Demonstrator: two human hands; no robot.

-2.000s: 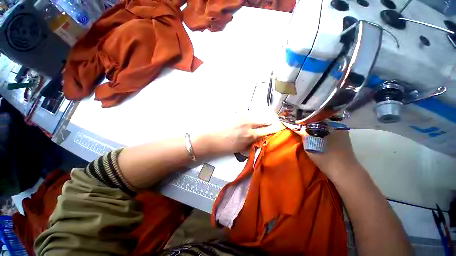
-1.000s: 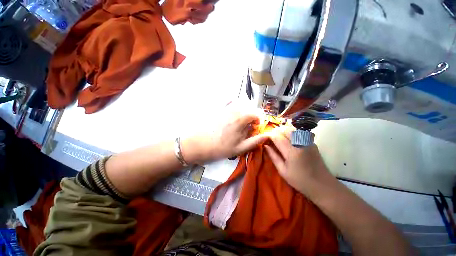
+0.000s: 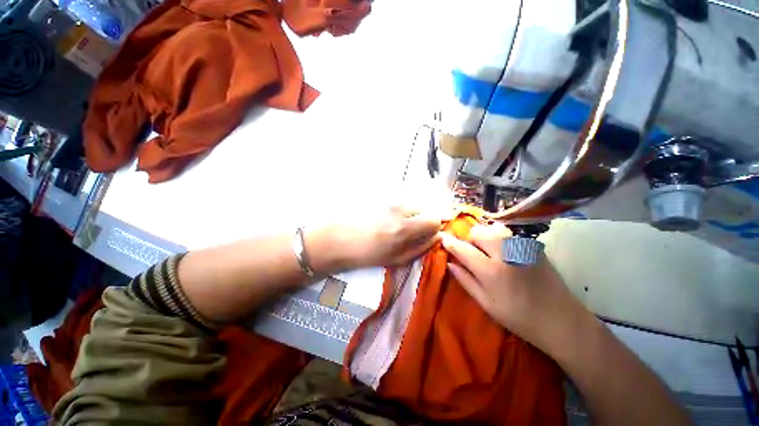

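The rust-orange garment piece (image 3: 466, 349) runs from the needle area down over the table's near edge to the lap. A whitish interfacing strip (image 3: 389, 333) shows along its left edge. My left hand (image 3: 399, 237) pinches the cloth just left of and below the presser foot (image 3: 483, 195). My right hand (image 3: 516, 283) lies on the cloth, with its fingertips at the fold just below the presser foot. The fingertips of both hands nearly meet. Glare partly hides the needle point. The white sewing machine (image 3: 533, 100) with a blue stripe stands over the cloth.
A separate heap of orange cloth (image 3: 200, 83) lies at the back left, with a smaller piece (image 3: 326, 12) beside it. A printed ruler strip (image 3: 312, 320) runs along the near table edge. A grey tension dial (image 3: 523, 250) is close to my right hand. Thin dark tools (image 3: 743, 374) lie far right.
The view has shifted between frames. My right hand has moved from behind the tension dial onto the cloth, beside my left. Against one second ago, my fingers are slightly lower and the orange fold is more exposed.
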